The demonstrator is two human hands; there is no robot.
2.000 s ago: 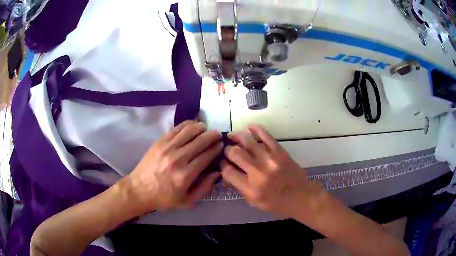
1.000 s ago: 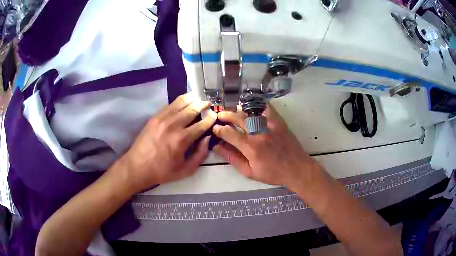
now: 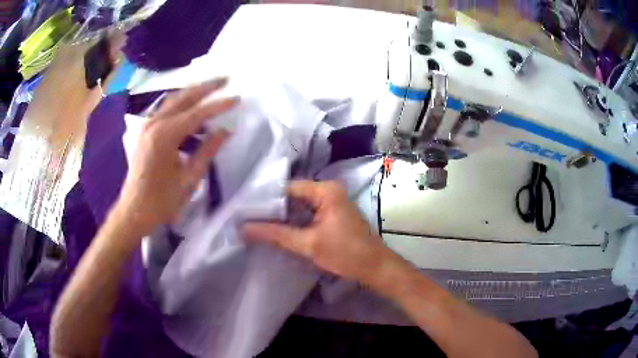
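Observation:
The garment cloth (image 3: 231, 280), pale grey-lilac with purple parts, lies bunched left of the needle and hangs over the table's front edge. My right hand (image 3: 325, 227) grips a fold of it, thumb and fingers pinched on the pale cloth. My left hand (image 3: 171, 150) is at the cloth's left part, blurred, its fingers spread; whether it holds cloth cannot be told. The white sewing machine head (image 3: 490, 84) has a blue stripe. A purple part of the cloth (image 3: 352, 142) lies just left of the presser foot area, where red-orange spots (image 3: 389, 164) show.
Black-handled snips (image 3: 537, 199) lie on the bed right of the needle. A measuring scale (image 3: 518, 288) runs along the front table edge. Dark purple cloth (image 3: 175, 35) is at the upper left. A yellow-green bundle (image 3: 45, 42) and a small black object (image 3: 98, 63) are at the far left.
Both hands have left the needle area and moved left onto the garment. The pale cloth is now lifted and bunched between them. The view has shifted, with the machine further right.

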